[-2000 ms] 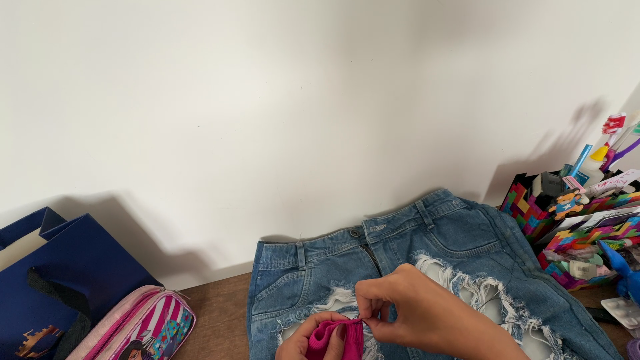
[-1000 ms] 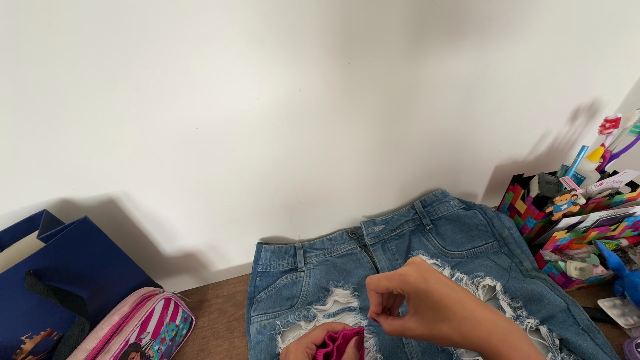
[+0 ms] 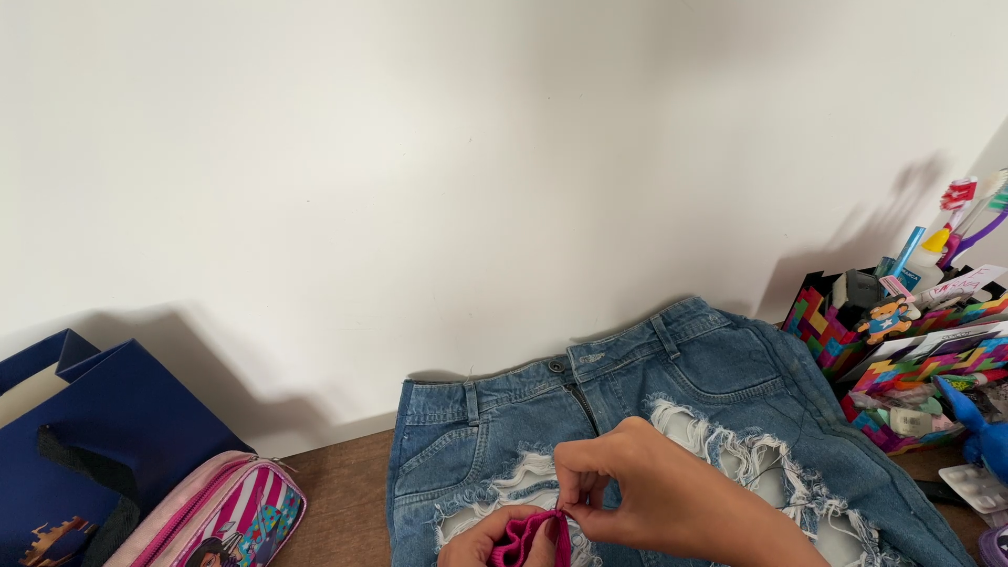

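Note:
My left hand [image 3: 492,539] grips a bunched piece of magenta fabric [image 3: 516,542] at the bottom centre, its folds gathered between thumb and fingers. Against the fabric's right edge, my right hand [image 3: 630,488] pinches thumb and index finger together at a small dark thing, too fine to identify. Beneath both hands lie ripped blue denim jeans [image 3: 520,409], waistband toward the wall, with frayed white threads around the holes. A thin dark thread [image 3: 760,472] seems to cross the frayed part right of my right hand. The lower part of my left hand is cut off by the frame.
On the brown wooden table [image 3: 339,488], a dark blue paper bag [image 3: 118,425] and a pink striped zip pencil case [image 3: 228,512] stand at left. At right are a colourful block-patterned organizer [image 3: 827,331] with toothbrushes and a glue bottle, a blue figure [image 3: 984,433] and a blister pack [image 3: 972,488]. A white wall rises behind.
My right hand was a little apart from the magenta fabric one second ago; its fingertips are now at the fabric's edge. My left hand keeps its hold on the fabric.

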